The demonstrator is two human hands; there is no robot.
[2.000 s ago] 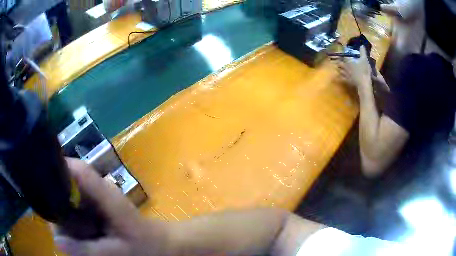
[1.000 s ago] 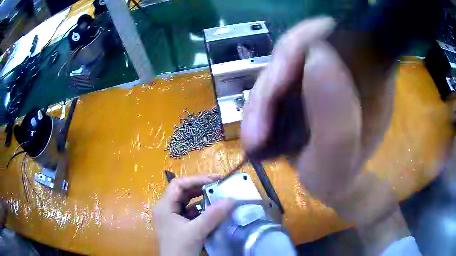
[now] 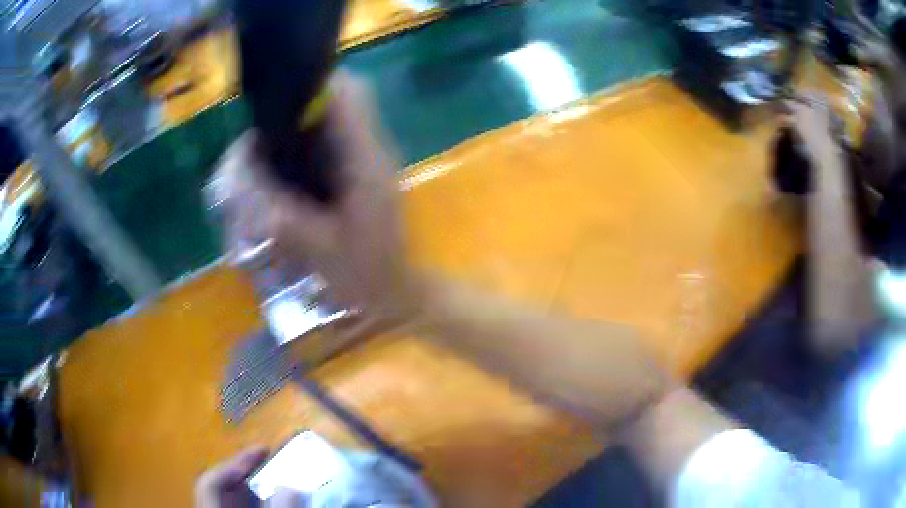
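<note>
My right hand (image 3: 333, 213) is wrapped around the electric screwdriver (image 3: 288, 89), a thick black cylinder with a yellow band. It is blurred, in front of the screw feeder (image 3: 296, 313), which it partly hides. The screwdriver's tip cannot be made out. My left hand (image 3: 230, 480), cut off by the bottom edge, holds the camera unit (image 3: 303, 466), whose pale silver plate faces up. A black antenna (image 3: 358, 422) sticks out from the unit towards the feeder. A grey heap of screws (image 3: 260, 375) lies beside the feeder.
The orange bench (image 3: 556, 228) runs beside the green conveyor belt (image 3: 447, 89). A grey post (image 3: 94, 223) stands at left. A blurred dark unit (image 3: 20, 427) is at the left edge. Another person's arm (image 3: 832, 228) and a second feeder (image 3: 740, 60) are at upper right.
The view has swung right. My right hand with the screwdriver has moved from over the unit's plate up to the feeder. The unit, still in my left hand, now sits lower in the picture.
</note>
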